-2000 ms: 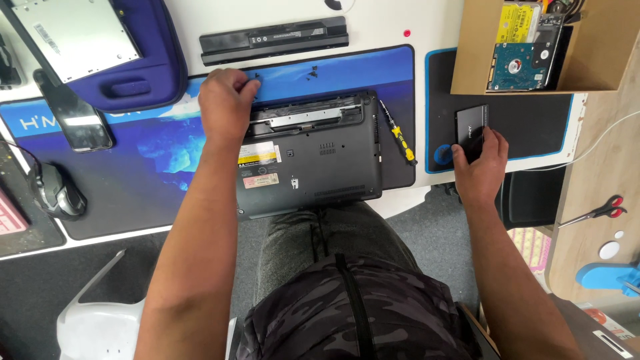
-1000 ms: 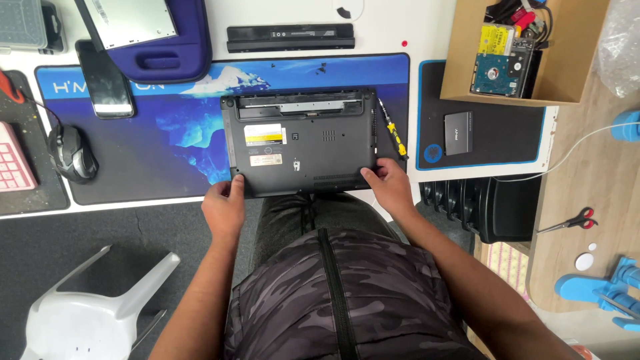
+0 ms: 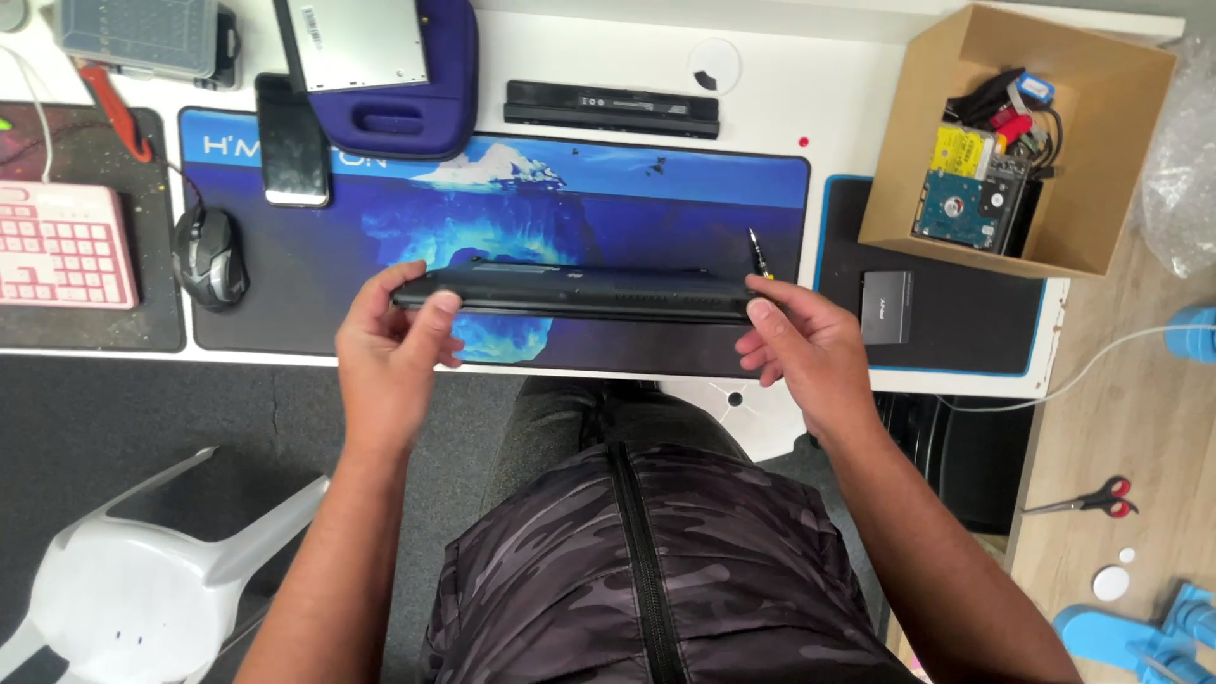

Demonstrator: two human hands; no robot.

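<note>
A closed black laptop point(image 3: 579, 293) is held up over the blue desk mat point(image 3: 665, 204), tilted so that one long edge faces the camera. My left hand point(image 3: 394, 332) grips its left end, thumb on the near side. At the right end my right hand point(image 3: 798, 342) holds it the same way. Behind the laptop's right end a screwdriver point(image 3: 757, 255) lies on the mat, partly hidden. A black laptop battery point(image 3: 611, 110) rests beyond the mat, and small dark screws point(image 3: 655, 166) are near the mat's far edge. A PNY drive point(image 3: 886, 307) lies on the black pad at right.
At right, a cardboard box point(image 3: 1026, 256) holds drives and cables; scissors point(image 3: 1092, 500) lie on the wooden table. To the left are a mouse point(image 3: 209, 258), a phone point(image 3: 294, 142), a purple case point(image 3: 446, 104) with a silver optical drive point(image 3: 361, 43), and a pink keyboard point(image 3: 66, 245).
The laptop, flat with its underside up a second ago, has been lifted and tilted in both hands. Earlier, my left hand was at the screws and my right hand was on the PNY drive.
</note>
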